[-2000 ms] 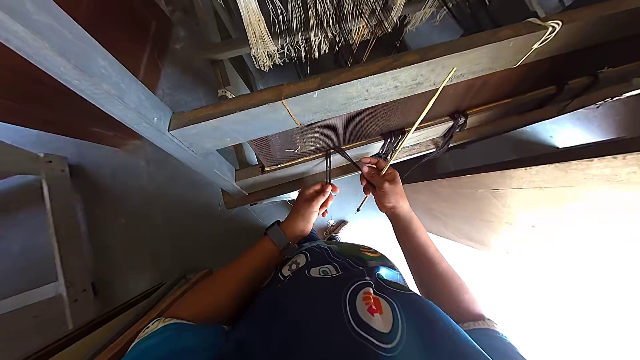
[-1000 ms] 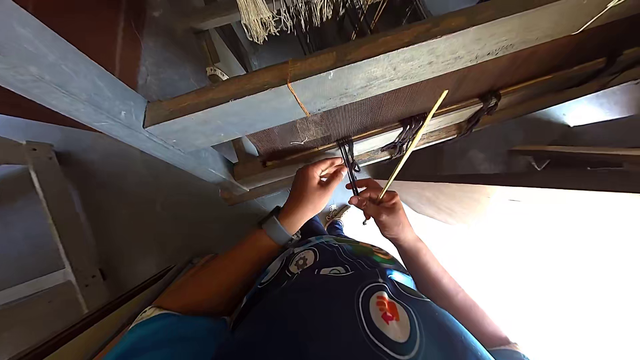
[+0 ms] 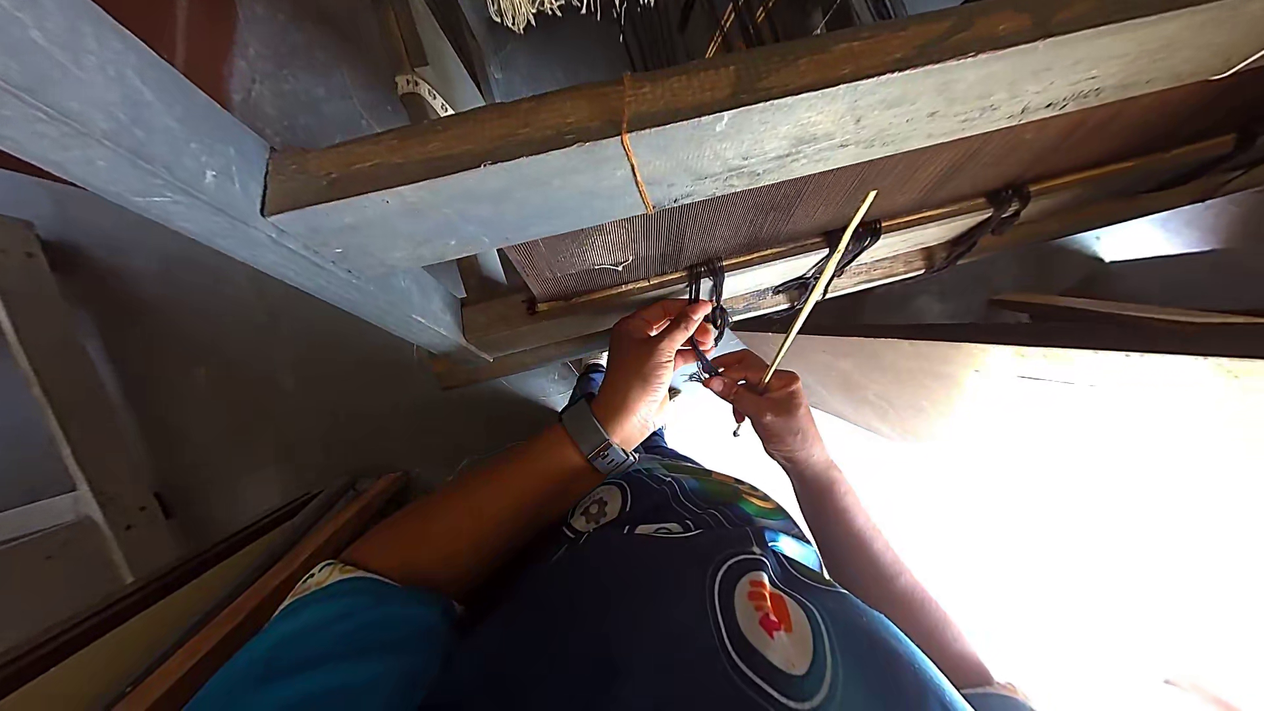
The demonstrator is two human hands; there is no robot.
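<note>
On a wooden loom, brown warp threads run down to a thin rod along a wooden bar. Dark thread bundles are looped around that bar. My left hand pinches the leftmost dark thread bundle just below the bar. The frayed lower end of this bundle is between the fingertips of my right hand. A slender pale stick also lies in my right hand, slanting up to the right. Two more dark bundles, one tied and one knotted, hang farther right.
A thick grey wooden beam crosses above my hands, with an orange cord around it. It meets a diagonal grey post at left. Pale threads hang at the top. Wooden boards stand at lower left.
Two seconds ago my hands were apart, with dark strands stretched between them; now they are close together at the bundle. The pale stick has stayed in my right hand.
</note>
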